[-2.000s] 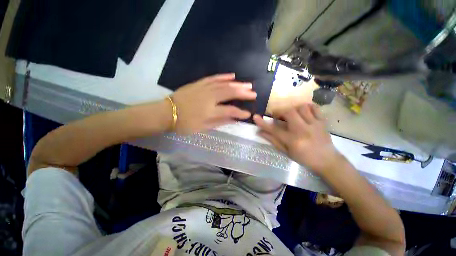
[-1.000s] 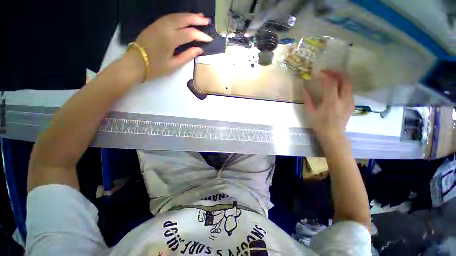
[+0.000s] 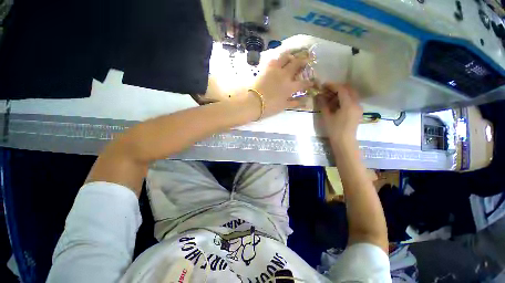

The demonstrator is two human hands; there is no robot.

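Note:
A small clear packet (image 3: pixel 308 67) with yellowish contents is on the machine bed, right of the needle area. My left hand (image 3: pixel 278 85) reaches across the bed with its fingers on the packet's left side. My right hand (image 3: pixel 339 105) pinches the packet's lower right part between thumb and fingers. The fingers hide part of the packet. The presser foot and needle area (image 3: pixel 233 47) is lit, left of my hands. Black cut fabric (image 3: pixel 111 38) lies flat left of the machine, with a stepped corner at its front edge.
The sewing machine head (image 3: pixel 376 33) with blue stripe and dark control panel (image 3: pixel 462 67) spans the upper right. Thread snips (image 3: pixel 372 116) lie partly hidden beside my right hand. A ruler strip (image 3: pixel 243 145) runs along the front table edge. Dark cloth lies below right.
My left hand has left the black fabric and moved right to the packet. My right hand has closed on the packet. The view has shifted, showing more of the machine head.

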